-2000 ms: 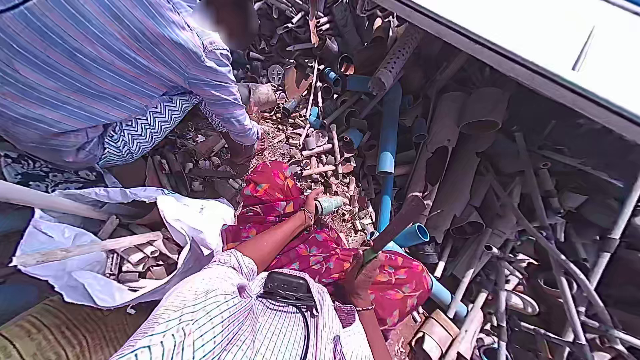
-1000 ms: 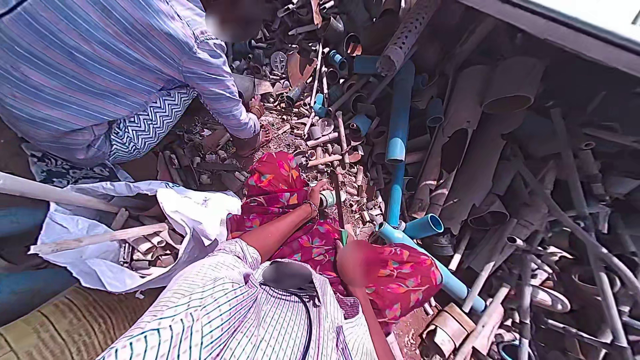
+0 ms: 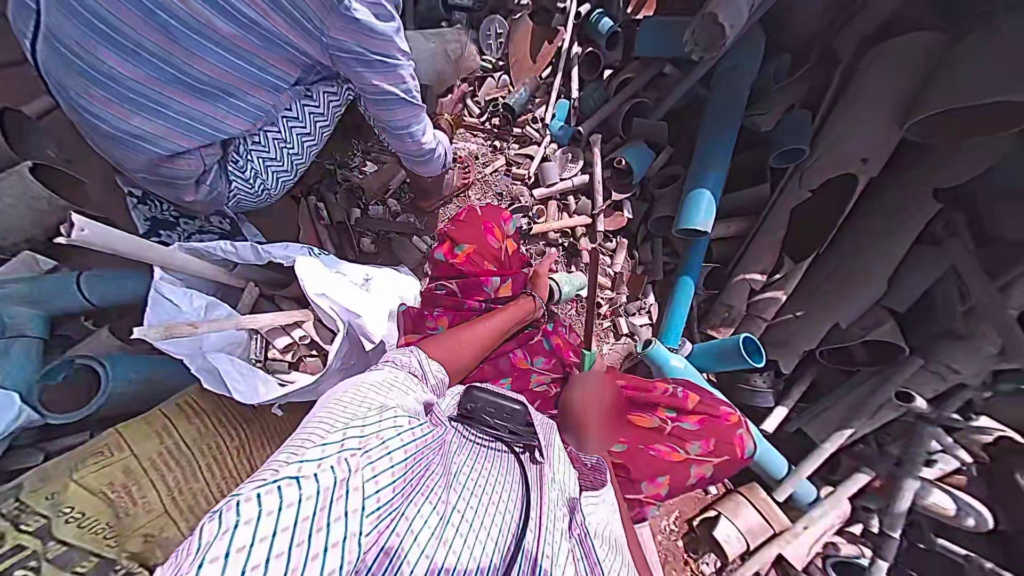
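My left hand (image 3: 542,286) is closed around a short pale green pipe piece (image 3: 567,287), beside my knee in red flowered cloth (image 3: 478,244). My right hand (image 3: 590,410), blurred, rests low over the cloth near my lap. From it rises a long dark blade-like tool (image 3: 593,300) with green at its lower end, upright just right of the pipe piece. Small pipe offcuts and fittings (image 3: 560,188) cover the ground beyond my knees.
A crouching person (image 3: 240,88) reaches into the scrap at upper left. A white sack (image 3: 360,296) of pipe pieces lies left, above a printed yellow sack (image 3: 152,472). Blue pipes (image 3: 698,212) and large broken grey pipes (image 3: 848,208) heap up on the right.
The dark tool, slanting out to the right two seconds ago, now stands upright close beside the green pipe piece. My right hand has moved left with it.
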